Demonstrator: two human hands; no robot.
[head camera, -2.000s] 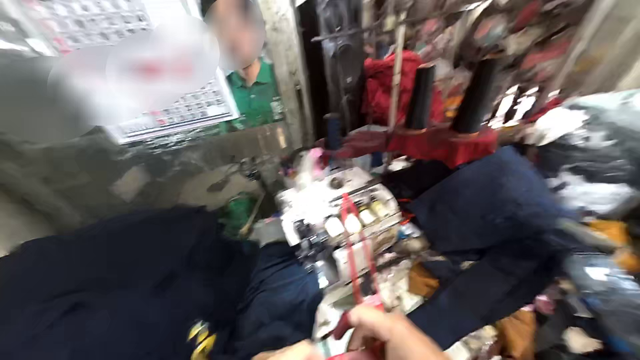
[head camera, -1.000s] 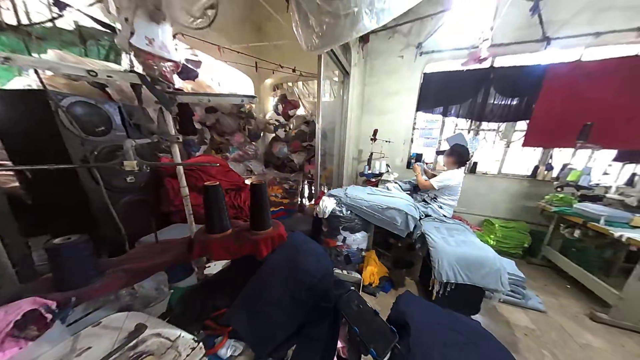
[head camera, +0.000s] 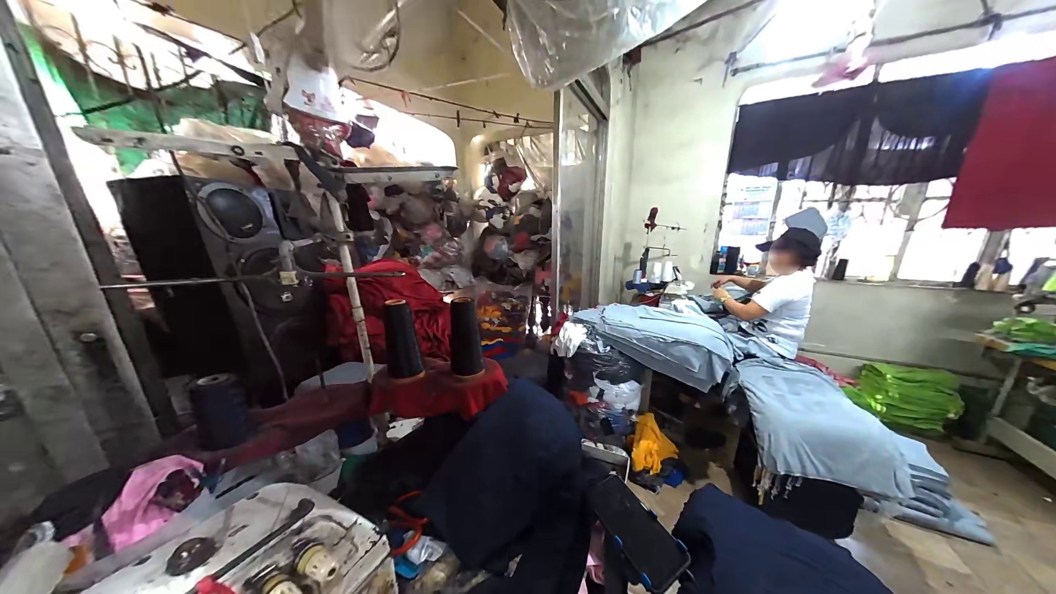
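Observation:
Neither my left hand nor my right hand shows in the head view. At the lower left is the worn white top of a sewing machine (head camera: 247, 544) with round tension knobs. Dark navy cloth (head camera: 511, 470) lies heaped right of it, and a smartphone in a holder (head camera: 639, 536) stands beside that cloth. Two cones of black thread (head camera: 404, 340) stand upright on red cloth behind the machine, and a dark spool (head camera: 219, 412) is farther left.
A co-worker in a white shirt (head camera: 784, 305) sits at a table heaped with light blue garments (head camera: 660, 338). Large black speakers (head camera: 239, 247) stand at the left. Green cloth stacks (head camera: 907, 396) and yellow cloth (head camera: 652, 445) lie on the floor. A metal thread-stand pole (head camera: 351, 289) rises behind the machine.
The view has swung up and right from the machine to the room. Two seconds ago fingers showed at the bottom edge by the machine; now they are out of view.

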